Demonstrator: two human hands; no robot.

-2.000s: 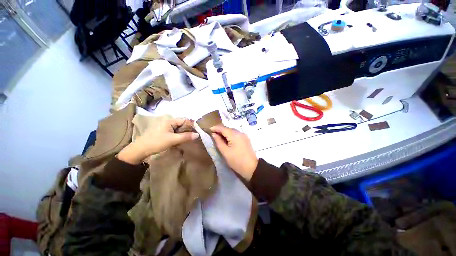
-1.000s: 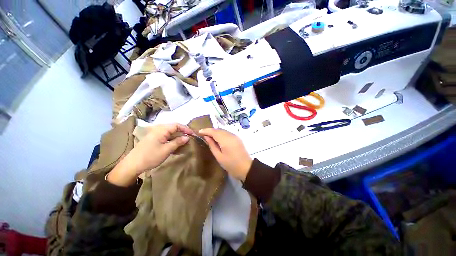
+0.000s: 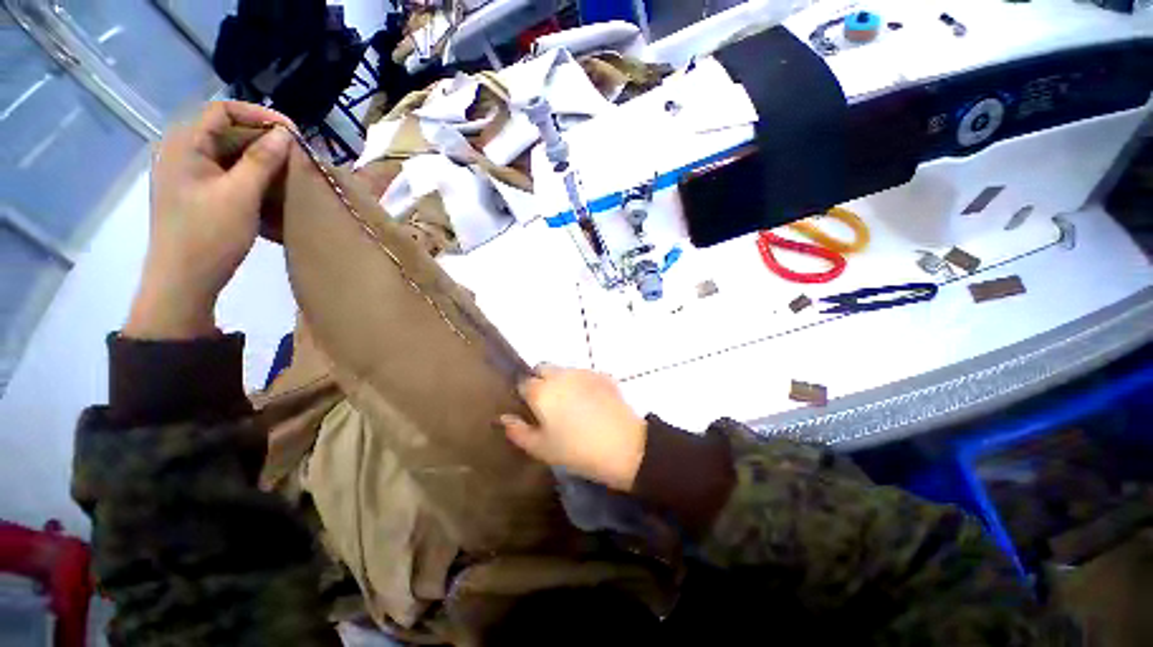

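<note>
A tan garment panel (image 3: 379, 303) is stretched between my two hands, with a speckled overlocked edge (image 3: 379, 238) running down from the upper left. My left hand (image 3: 209, 209) pinches its top corner, raised at the upper left. My right hand (image 3: 579, 423) grips the panel lower down, at the table's front left part. More tan cloth (image 3: 367, 487) hangs below in folds. The presser foot and needle area (image 3: 620, 272) of the white sewing machine is up and right of my right hand; no cloth from my hands lies under it.
Black thread snips (image 3: 879, 298), red and orange scissors handles (image 3: 803, 259) and small brown scraps (image 3: 996, 288) lie on the white table. A dark slab (image 3: 721, 202) is strapped to the machine head. Tan and white cloth (image 3: 443, 164) is heaped behind. A blue bin (image 3: 980, 474) is below right.
My hands were close together at the cloth edge. My left hand has moved up and left with its corner, my right hand down and slightly right, and the panel is now stretched out between them.
</note>
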